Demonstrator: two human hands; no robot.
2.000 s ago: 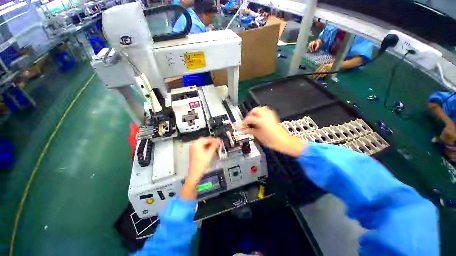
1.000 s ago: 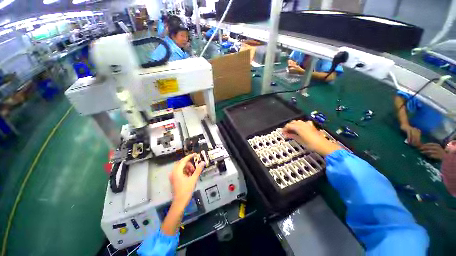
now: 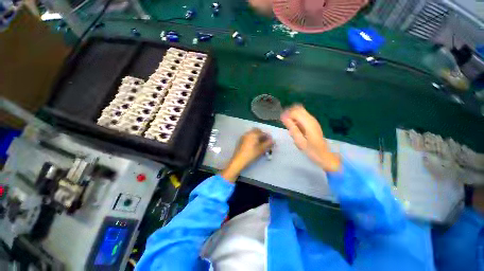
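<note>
My left hand [image 3: 249,151] is over the left part of the white-grey mat [image 3: 233,126], fingers curled around a small item with a pale tip; it looks like a housing [image 3: 268,153], mostly hidden by the fingers. My right hand [image 3: 309,135] is blurred, above the mat's far edge beside the round silver-grey dish [image 3: 266,107]; I cannot tell whether it holds anything. The black tray [image 3: 206,106] with rows of cream housings [image 3: 169,98] stands to the left of the mat.
The benchtop machine [image 3: 122,174] with its lit screen and red button is at the lower left. A pink fan [image 3: 318,11] stands at the back. Small blue-black components [image 3: 171,36] lie along the far bench. A separate white mat [image 3: 424,190] with cream housings is at the right.
The view has swung right from the machine and tray to the mat. My left hand has left the machine's fixture, and my right hand has left the tray for the dish area.
</note>
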